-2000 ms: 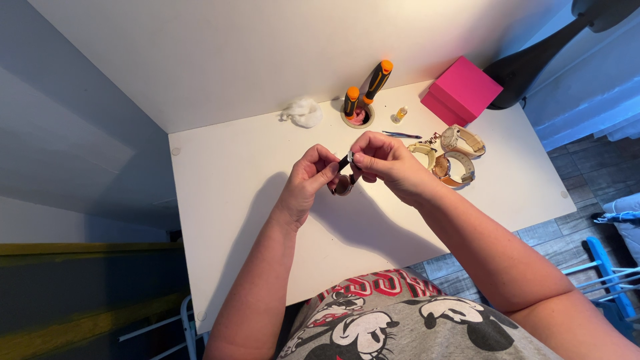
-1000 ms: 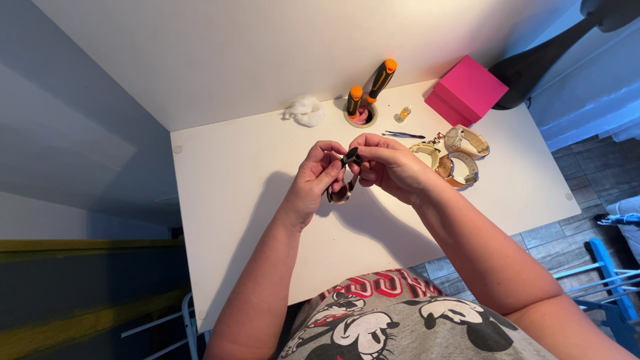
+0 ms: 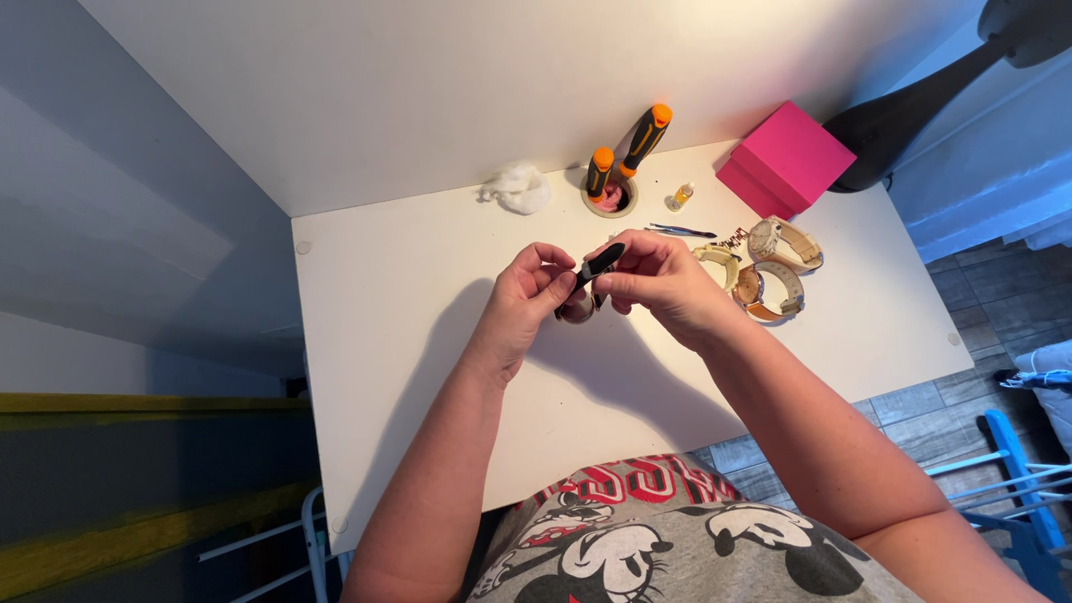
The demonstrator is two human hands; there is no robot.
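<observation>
Both hands hold a wristwatch with a black strap [image 3: 602,261] above the middle of the white table. My left hand [image 3: 533,293] pinches the strap on its left side, near the buckle. My right hand [image 3: 657,280] grips it from the right, fingers close to the strap's dark tip, which points up and to the right. The round watch case [image 3: 577,307] hangs below the strap, partly covered by the fingers. To the right of my right hand lie several other watches, among them one with an orange strap [image 3: 766,314] and one with a beige strap [image 3: 800,245].
Orange-and-black screwdrivers [image 3: 645,141] stand in a round roll [image 3: 589,201] at the table's back. White cotton wool [image 3: 517,189] lies left of it. Tweezers [image 3: 680,231], a small bottle [image 3: 682,197], a pink box [image 3: 787,161] and a black lamp [image 3: 913,113] are to the right.
The strap's black end now sticks out up and right past the buckle; a second ago it was bunched between the fingers. Both hands stay on the watch in about the same place.
</observation>
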